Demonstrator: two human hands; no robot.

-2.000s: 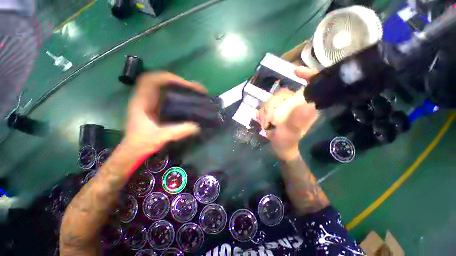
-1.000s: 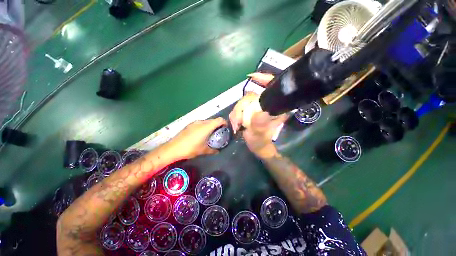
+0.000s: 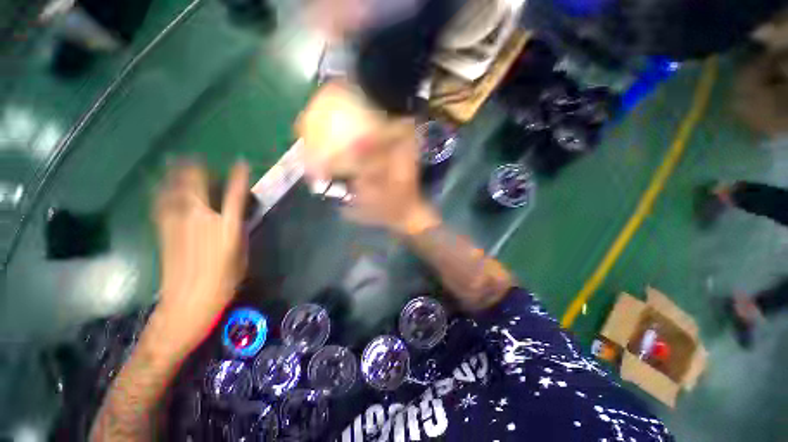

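My left hand (image 3: 200, 237) is blurred, fingers pointing up, at the bench edge. A dark patch shows between thumb and fingers; I cannot tell whether it is a held unit. My right hand (image 3: 376, 164) is closed around the lower end of the black power screwdriver (image 3: 397, 56), which is large and blurred. Its tip is hidden. Standing black units with clear rims (image 3: 333, 369) are grouped by my left forearm. One lit unit (image 3: 245, 332) glows blue with a red centre.
A brown cardboard tray (image 3: 473, 97) lies beyond my right hand. A separate unit (image 3: 511, 185) stands right of it, near dark open cups (image 3: 566, 125). A black cylinder (image 3: 76, 233) is on the green belt at left. An open carton (image 3: 652, 345) and a person's dark-clothed limbs (image 3: 765, 203) are at right.
The view has shifted right. My left hand has moved left, away from my right hand, and its fingers now point up. The lit rim went from green to light blue to blue.
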